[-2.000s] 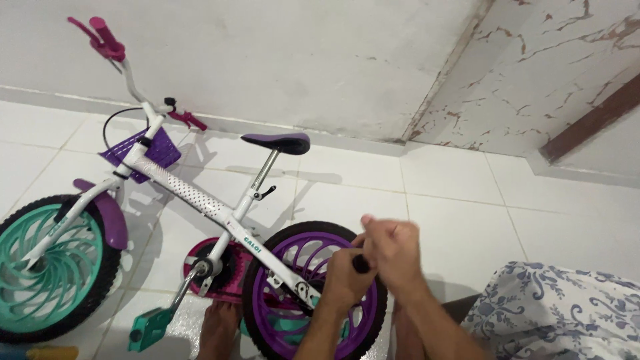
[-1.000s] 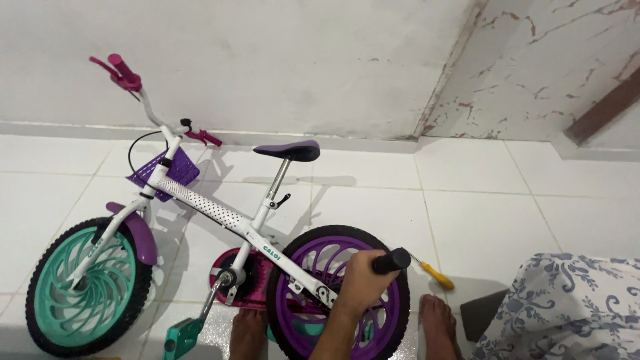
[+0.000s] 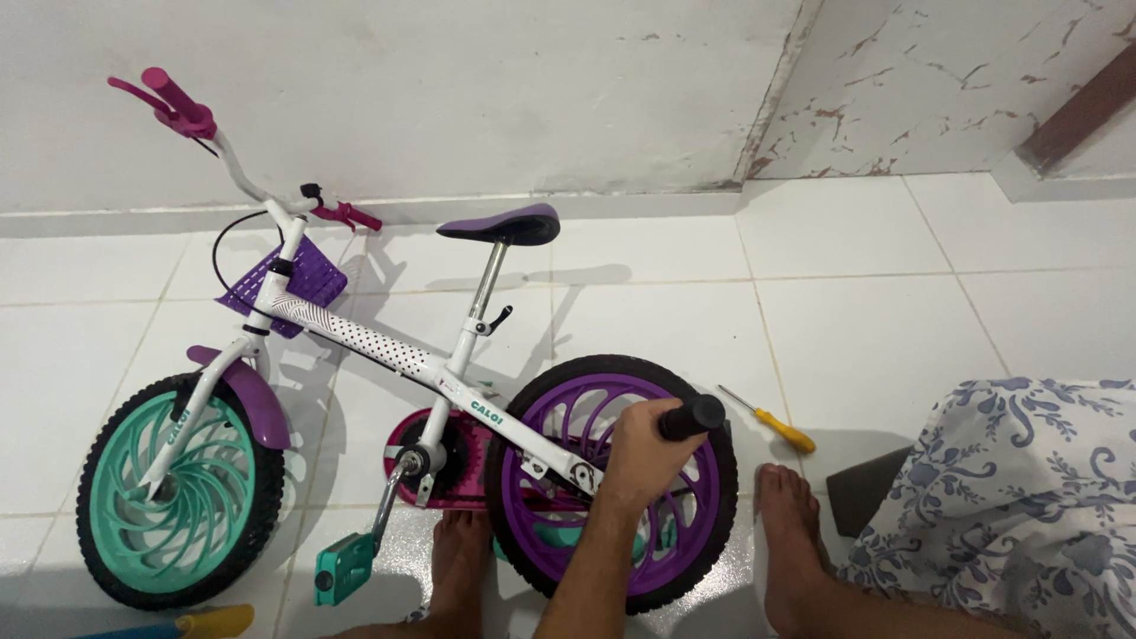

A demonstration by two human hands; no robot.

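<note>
A child's bicycle (image 3: 355, 342) with a white frame stands on the tiled floor, its front wheel (image 3: 173, 488) teal and its rear wheel (image 3: 701, 532) purple with a black tire. My left hand (image 3: 652, 448) is closed around a black cylindrical handle (image 3: 692, 417) over the rear wheel, near the axle. Whatever extends below the handle is hidden by the hand. A yellow-handled screwdriver (image 3: 781, 429) lies on the floor right of the rear tire. My right hand is out of view.
My bare feet (image 3: 790, 524) rest on either side of the rear wheel. Patterned cloth (image 3: 1021, 488) covers the lower right, beside a dark flat object (image 3: 865, 488). A blue and yellow object (image 3: 217, 621) lies lower left. The wall (image 3: 444, 98) runs behind the bicycle.
Two seconds ago both hands were together over the rear wheel at the black handle. My right hand has since left the view, and the yellow-handled screwdriver now shows on the floor.
</note>
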